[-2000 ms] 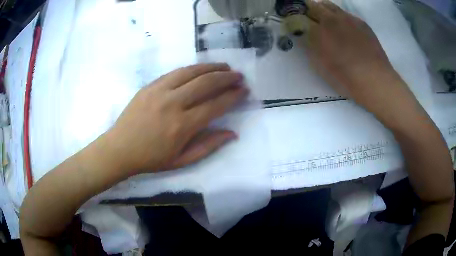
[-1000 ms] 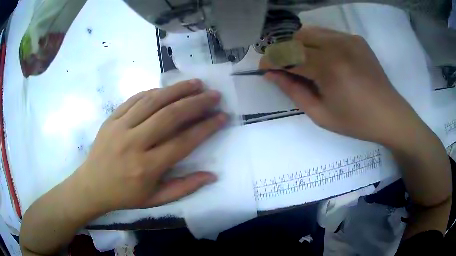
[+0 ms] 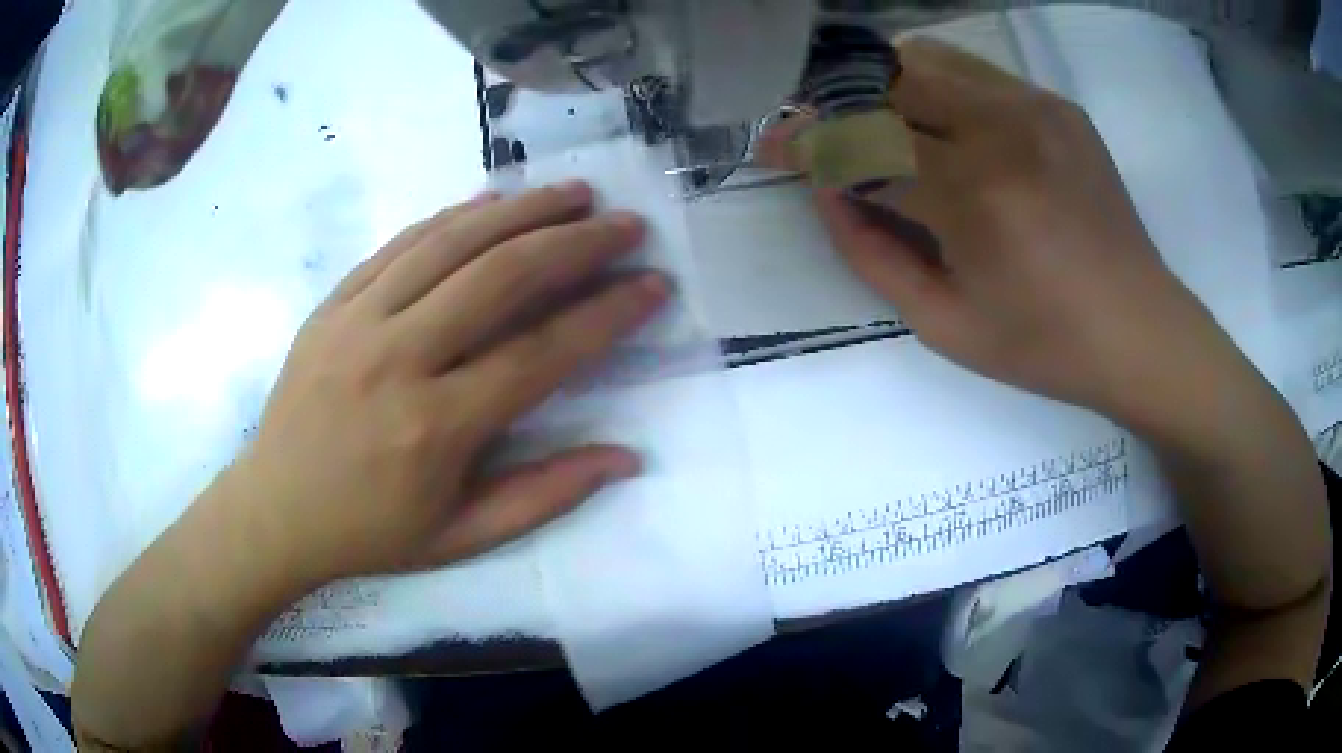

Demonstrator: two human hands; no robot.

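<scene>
A thin white fabric strip (image 3: 662, 589) runs from the presser foot area over the table's front edge, its lower end hanging. My left hand (image 3: 456, 368) lies flat on the strip's left side, fingers spread and thumb apart, pressing it down. My right hand (image 3: 1016, 221) is beside the tan knob (image 3: 857, 153), pinching a slim dark tool (image 3: 751, 184) that points left to the presser foot (image 3: 707, 155). The needle tip cannot be made out. The strip's upper end lies on the metal plate near the foot.
The pale grey machine head (image 3: 721, 59) hangs above the work. A wrapped cloth (image 3: 169, 111) hangs upper left. A printed ruler scale (image 3: 942, 515) marks the front right, and a red strip (image 3: 30, 441) the left. White pieces (image 3: 1030, 603) hang below the front edge.
The view has shifted since the first frame, bringing in the machine head and hanging cloth. My right hand has moved down and left with the tool, towards the foot. My left hand stays on the strip.
</scene>
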